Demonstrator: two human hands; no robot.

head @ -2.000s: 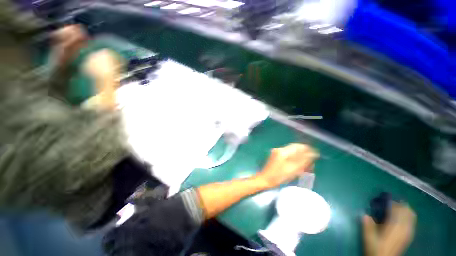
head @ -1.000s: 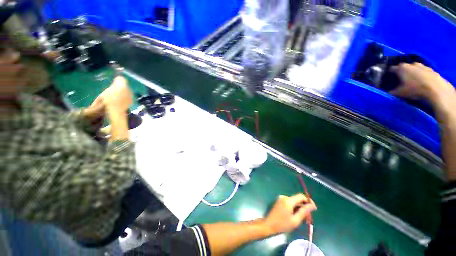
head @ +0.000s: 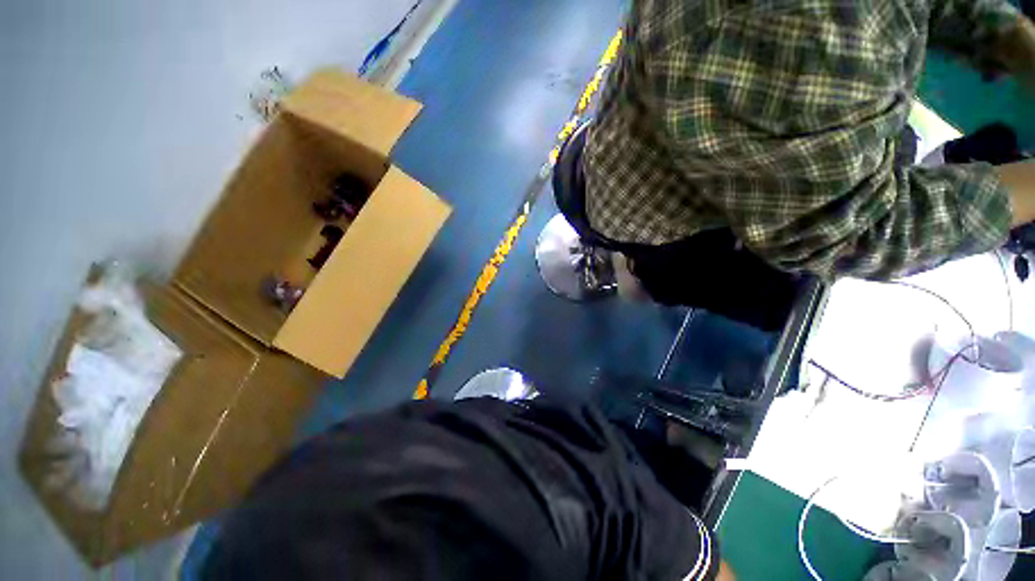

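Several white camera housings [head: 959,482] stand close together at the lower right, partly cut off by the right edge. Thin red and dark wire leads [head: 897,395] rise from them over the white foam sheet [head: 846,329]. A white tail cable [head: 804,533] curves over the green bench top [head: 758,524]. My left arm, in a black sleeve with a white-striped cuff, fills the bottom middle. Only a sliver of skin shows past the cuff at the bottom edge; my left hand itself is out of the picture. My right hand is not in view.
A person in a plaid shirt [head: 783,136] sits at the bench, an arm reaching right. An open cardboard box [head: 369,272] with small dark things inside stands at left, beside brown cardboard with white plastic [head: 114,397]. Round stool seats [head: 562,255] and a yellow line [head: 488,272] show on the blue floor.
The view has swung left and down to the floor and boxes. My right hand, earlier in the blue bin, and my left hand, earlier at the red leads above a housing, have left the picture.
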